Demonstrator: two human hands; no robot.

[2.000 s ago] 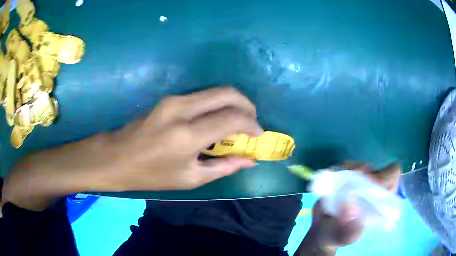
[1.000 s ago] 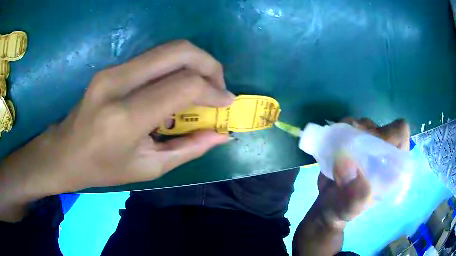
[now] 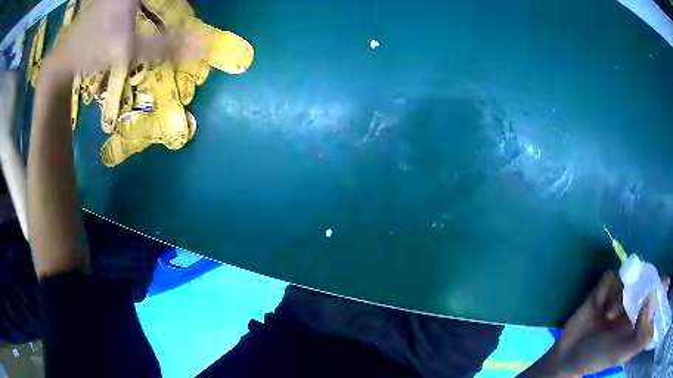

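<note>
A pile of yellow plastic shells (image 3: pixel 159 103) lies at the upper left of the green table. My left hand (image 3: pixel 111 37) is over the pile, blurred, with its fingers at a shell that points right; whether it grips that shell cannot be told. My right hand (image 3: pixel 605 325) holds the white glue bottle (image 3: pixel 643 291) at the lower right, near the table's front edge. The bottle's yellow-green needle tip (image 3: pixel 618 249) points up and left, touching no shell.
The dark green table (image 3: pixel 413 192) has a curved front edge. Small white specks (image 3: pixel 329 232) lie on it, one more near the top. Below are a bright blue floor (image 3: pixel 214 310), a blue stool (image 3: pixel 177 269) and my dark clothing. A pale strip stands at the far left.
My left hand has moved from the middle to the pile, and the shell it held in front of me is gone from there. My right hand and bottle have moved right, away from the middle.
</note>
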